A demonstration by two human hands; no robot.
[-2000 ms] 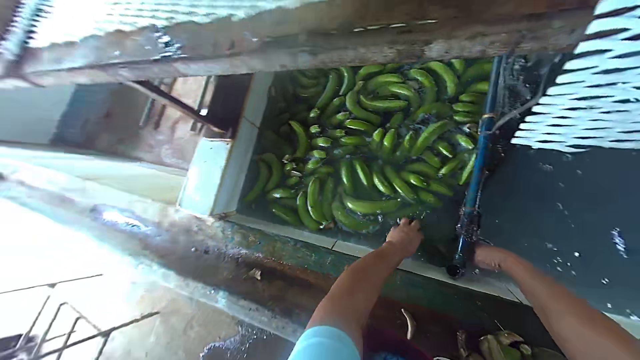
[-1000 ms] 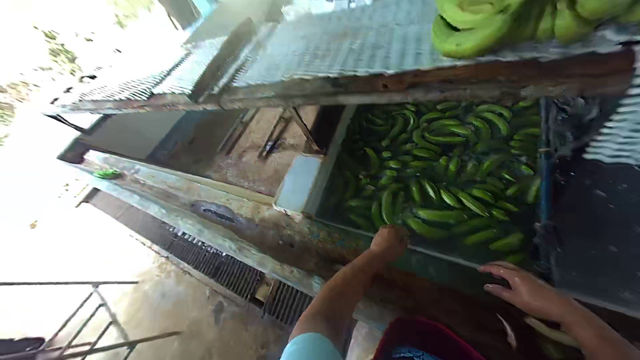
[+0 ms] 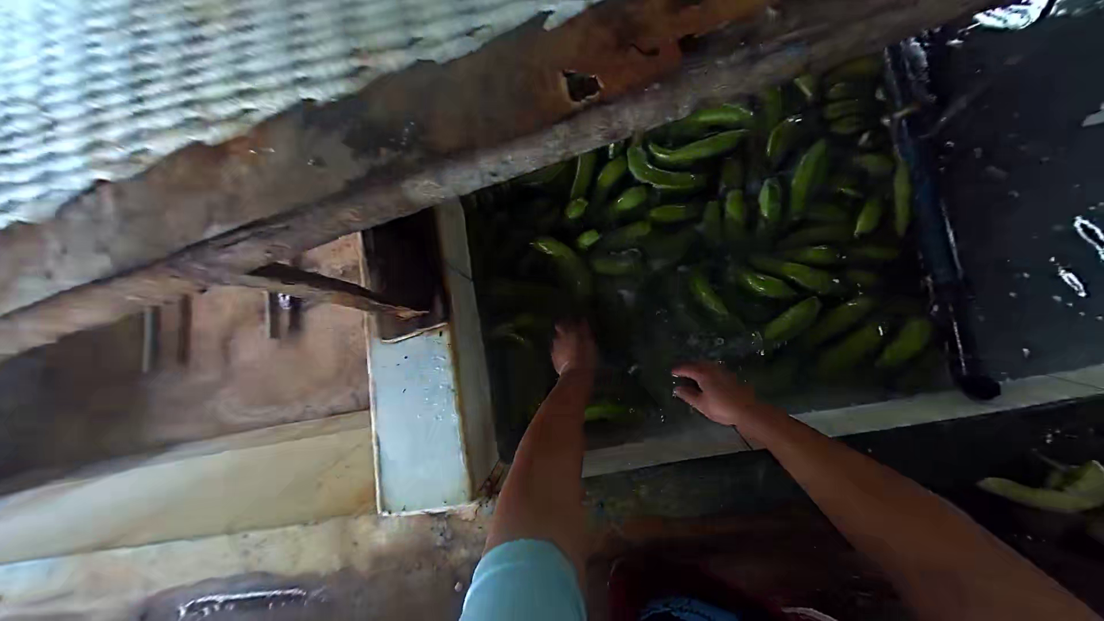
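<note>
Green bananas or plantains float in dark water inside a tiled tank. My left hand reaches over the near left part of the water, its fingers at or under the surface and hard to make out. Right of it, my right hand hovers above the water by the near rim, fingers slightly curled and apart, with nothing in it. One green fruit lies in the water between my two hands, near the rim.
A worn beam with a corrugated sheet crosses above the tank. A dark pipe bounds the fruit on the right. A white tiled ledge stands at left. Peels or fruit pieces lie at lower right.
Both hands have moved forward from the near rim, out over the water. The view has swung closer to the tank.
</note>
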